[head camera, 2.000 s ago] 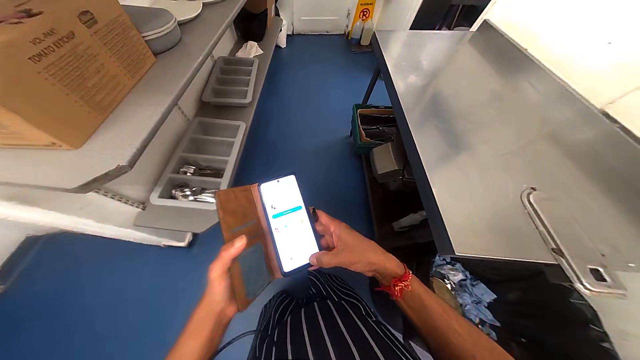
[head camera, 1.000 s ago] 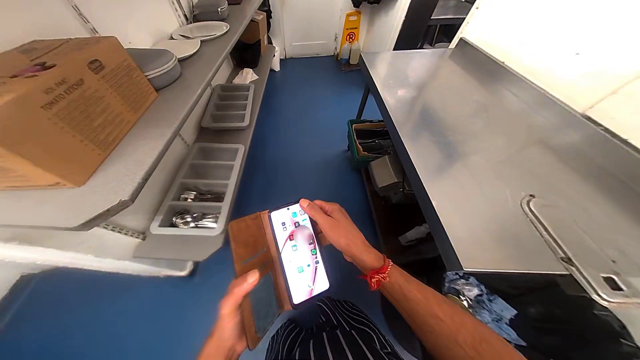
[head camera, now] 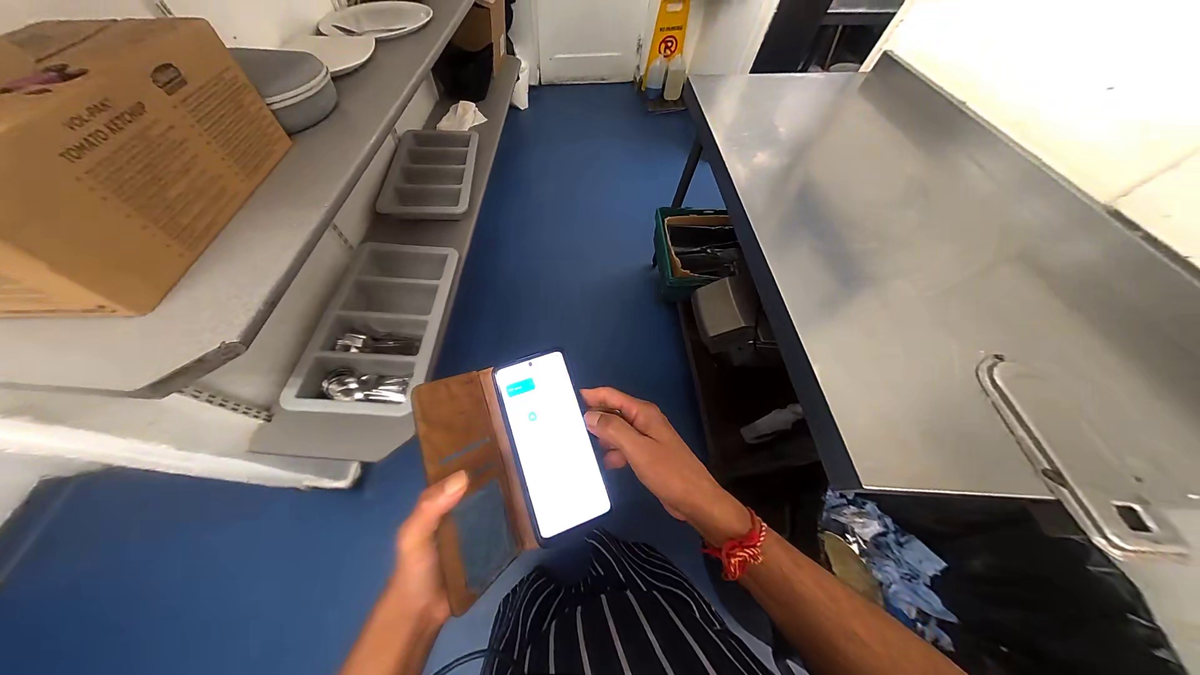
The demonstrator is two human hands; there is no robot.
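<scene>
A smartphone (head camera: 555, 450) with a bright, mostly white screen sits in an open brown wallet-style case (head camera: 457, 427). My left hand (head camera: 427, 548) grips the case flap at its lower left, thumb on the inner face and fingers hidden behind. At the phone's upper right edge is my right hand (head camera: 647, 450), thumb and fingers bent close to the side; whether it bears any of the phone's weight I cannot tell. A red cord bracelet (head camera: 741, 548) circles the right wrist. Below the phone shows a black striped apron (head camera: 619, 609).
Left, a shelf holds a cardboard ketchup box (head camera: 141, 169) and plates (head camera: 375, 19); beneath are grey cutlery trays (head camera: 442, 281) with spoons and forks. A stainless steel table (head camera: 862, 244) stands right, a green crate (head camera: 667, 272) under its edge. A yellow sign (head camera: 667, 37) stands by the door.
My right thumb has moved off the top of the phone to its right edge. The screen has changed from app icons to a mostly white page. The left hand still holds the case.
</scene>
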